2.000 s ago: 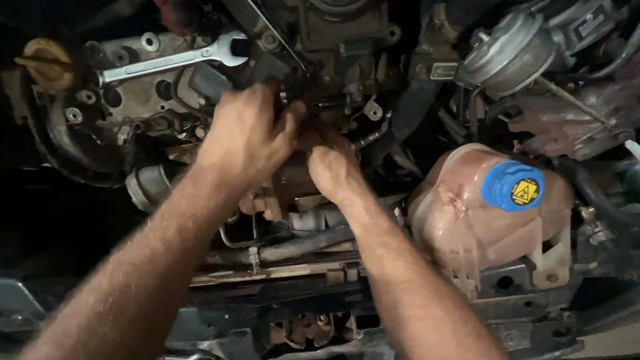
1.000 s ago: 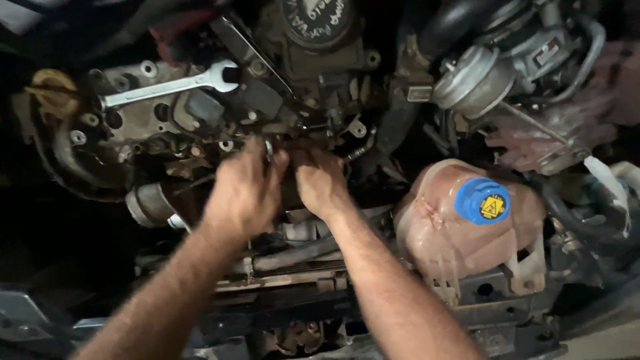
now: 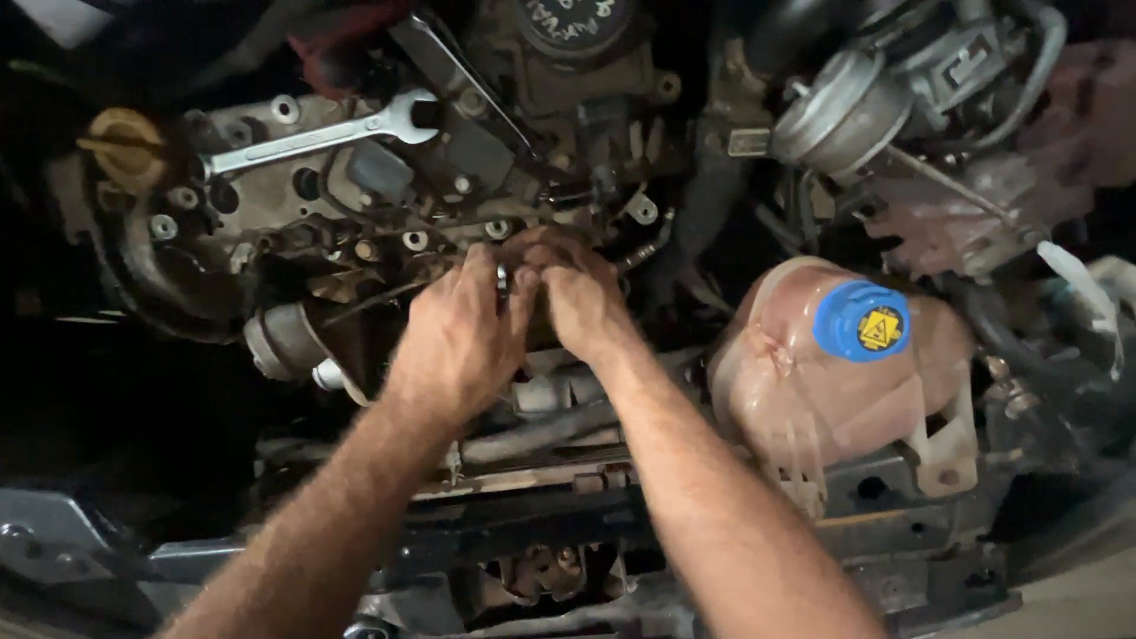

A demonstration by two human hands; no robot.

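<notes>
Both of my hands are side by side at the front of a car engine [image 3: 266, 191], below its top. My left hand [image 3: 466, 328] has curled fingers, with a small piece of shiny metal [image 3: 502, 282] showing between them; what it belongs to is hidden. My right hand [image 3: 581, 297] reaches in beside it, fingertips close to the left ones and out of clear sight among dark parts. Whether it grips anything does not show. A combination wrench [image 3: 319, 138] lies across the engine top, its open end to the right. Another slim metal tool [image 3: 470, 75] rests behind it, slanting.
A coolant expansion tank [image 3: 825, 390] with a blue cap [image 3: 861, 319] stands right of my forearms. Behind it is a round metal actuator [image 3: 839, 115] with a rod. A yellowish oil filler cap [image 3: 129, 151] is at the left. The front crossmember [image 3: 444, 524] runs beneath my forearms.
My hands stay at the same area of the engine, with small shifts of the fingers. The shiny metal piece between my left fingers was not visible two seconds ago. The wrench has not moved.
</notes>
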